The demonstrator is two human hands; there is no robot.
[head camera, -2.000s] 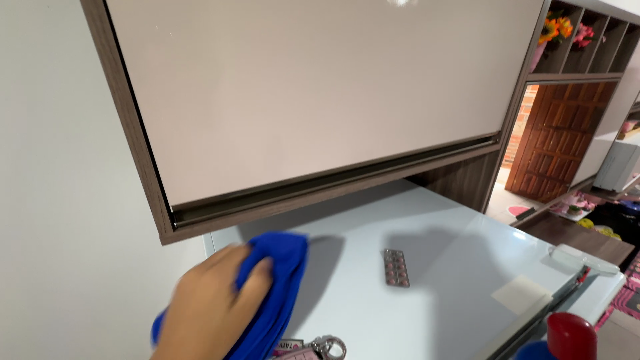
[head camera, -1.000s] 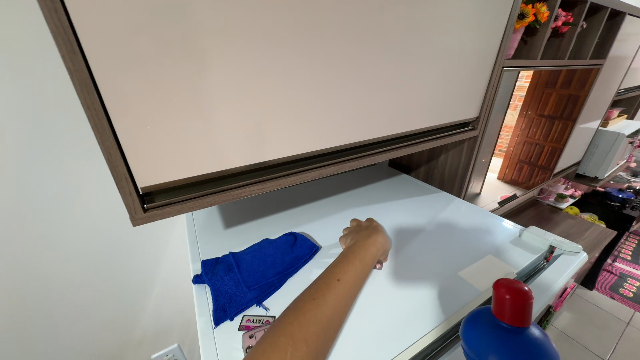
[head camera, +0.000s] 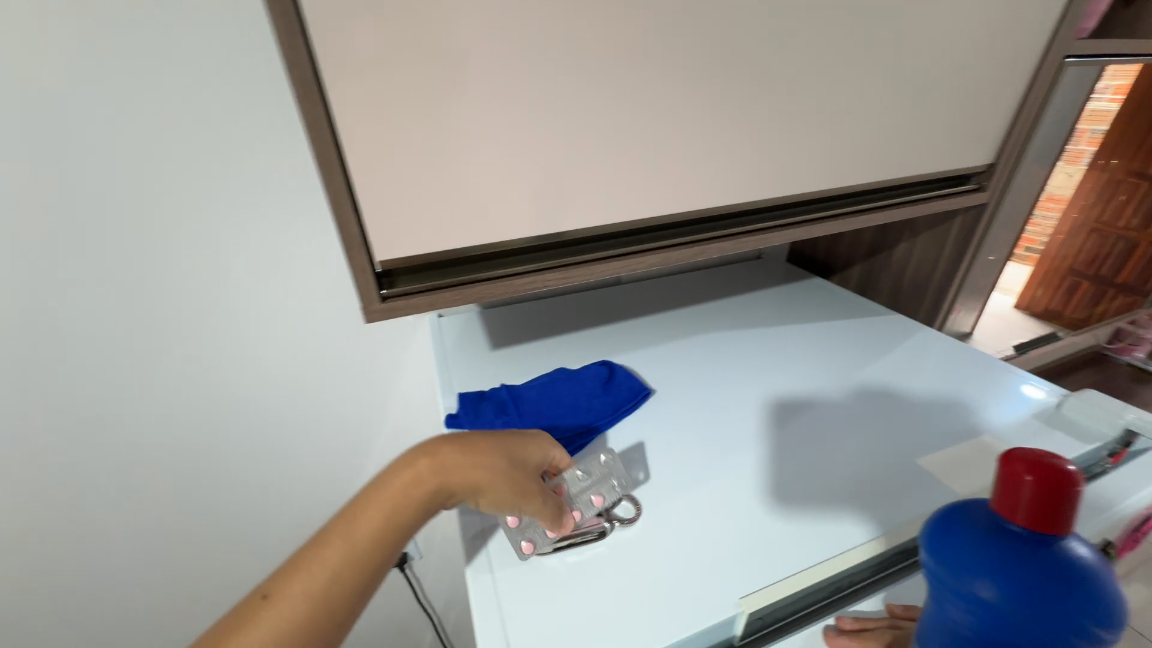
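My left hand (head camera: 517,481) grips a clear blister pack (head camera: 598,486) of pink tablets between thumb and fingers. It holds the pack over a metal key ring (head camera: 625,510) and clip on the glossy white appliance top (head camera: 720,423). Just behind that hand lies a crumpled blue cloth (head camera: 558,400). A blue bottle with a red cap (head camera: 1017,558) stands upright in view at the lower right. Only some fingers of my right hand (head camera: 871,627) show, at the bottom edge beside the bottle; whether they hold it is hidden.
A wall cabinet (head camera: 666,117) with a wood-look frame overhangs the back of the white top. A pale wall (head camera: 180,270) runs along the left, with a plugged-in cord (head camera: 421,594) low down. A grey handle strip (head camera: 828,585) edges the front.
My left hand has let go of the blue cloth, which lies on the white top. It has picked up the blister pack and carried it left, over to the key ring.
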